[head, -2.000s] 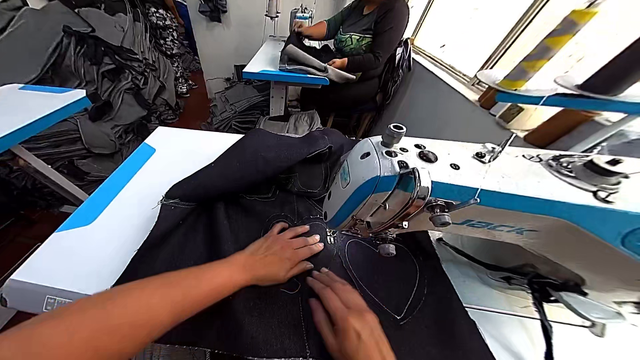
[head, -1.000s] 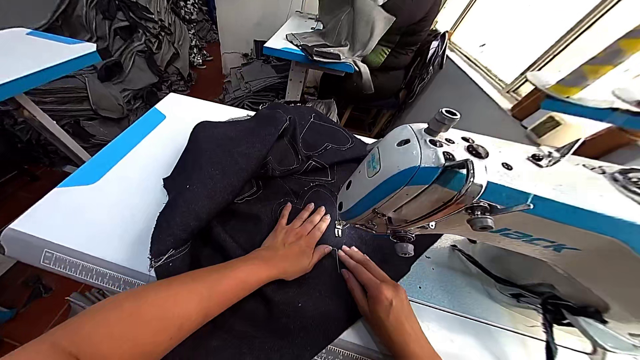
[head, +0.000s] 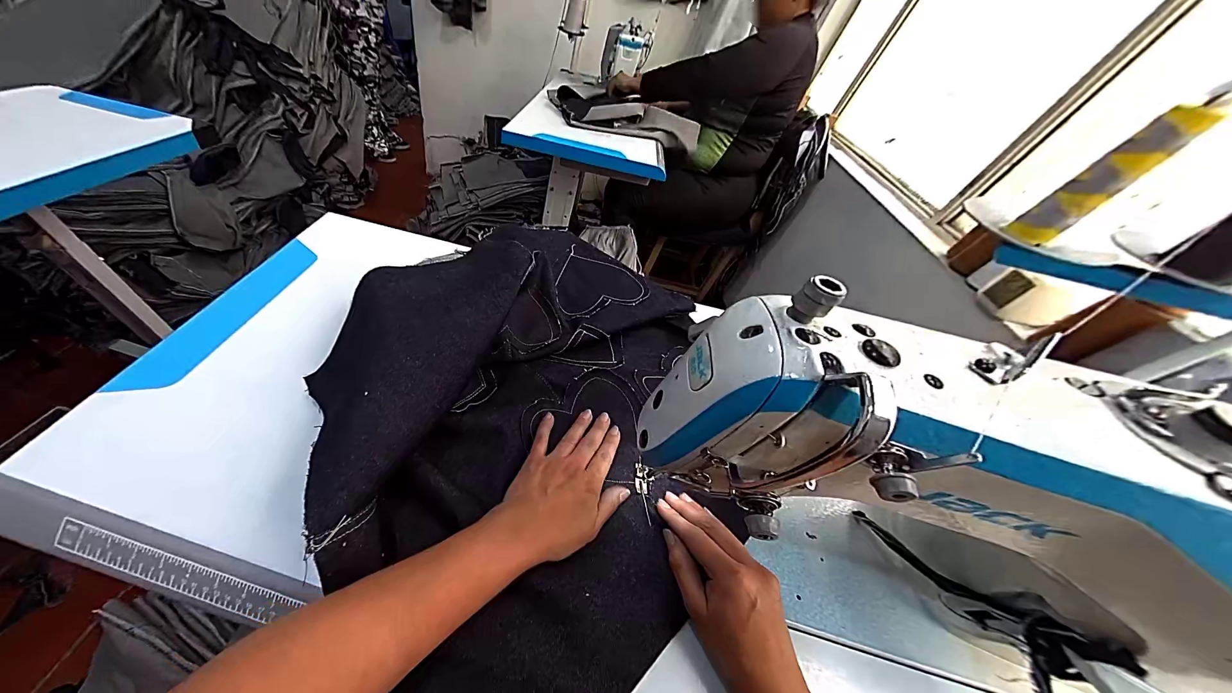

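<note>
Dark denim fabric (head: 414,385) with stitched heart outlines lies bunched over the sewing table and under the presser foot (head: 643,478) of a Jack sewing machine (head: 760,385). My left hand (head: 566,486) rests flat on the denim, just left of the foot, fingers slightly spread. Close to the foot on its right, my right hand (head: 717,568) presses the cloth with its fingertips, its fingers side by side. Neither hand grips anything. A light seam line runs through the cloth at the foot. The needle's tip cannot be made out.
The white sewing table (head: 241,423) has a printed ruler (head: 178,568) along its front edge. Another person (head: 741,106) sits at a second machine table (head: 577,144) behind. Piles of grey garments (head: 192,212) lie on the floor at the left. A black cloth strip (head: 1039,616) lies under the machine arm.
The denim has turned under the foot since the earliest frame, where a large heart outline lay right of the foot. Both hands remain on the cloth beside the foot.
</note>
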